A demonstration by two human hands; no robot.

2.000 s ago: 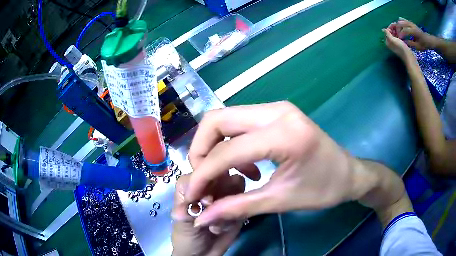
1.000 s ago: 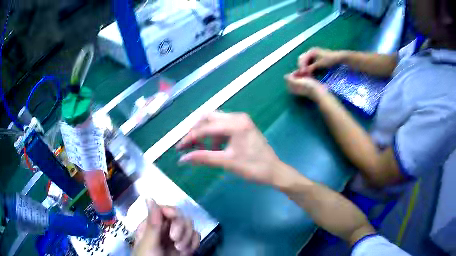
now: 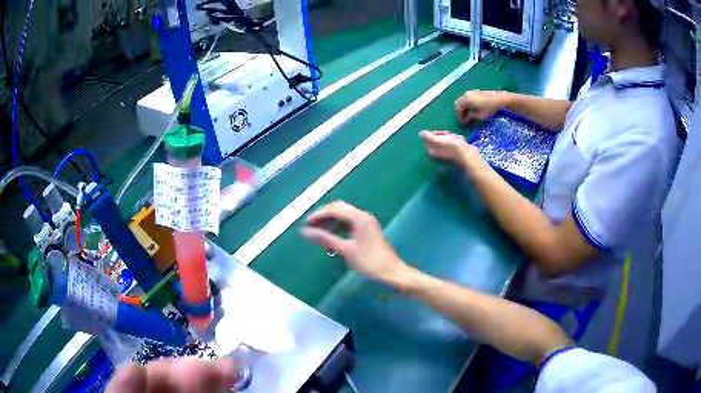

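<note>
My left hand (image 3: 173, 376) is low in the picture, cut off by the bottom edge, fingers curled at the machine top plate (image 3: 284, 334). A small silvery round thing (image 3: 244, 376) shows at its fingertips; whether it is held is unclear. My right hand (image 3: 353, 239) is over the green bench, thumb and fingers apart. A tiny ring (image 3: 331, 253) shows just below its thumb, apparently not gripped. The red-filled syringe (image 3: 192, 269) points down at the plate. The blue syringe (image 3: 146, 318) slants in from the left. Dark rings (image 3: 173, 351) lie below their tips, partly hidden by my left hand.
A person (image 3: 615, 153) sits at right, hands near a blue tray (image 3: 511, 150) of silvery parts. White rails (image 3: 361, 150) cross the green bench (image 3: 407, 222). A white machine (image 3: 254, 107) with a blue post stands behind. A clear box (image 3: 234, 188) is behind the syringe.
The view has swung towards the neighbour. My hands, together at first, are apart: the right is over the bench, the left at the bottom edge. The right hand's fingers have opened.
</note>
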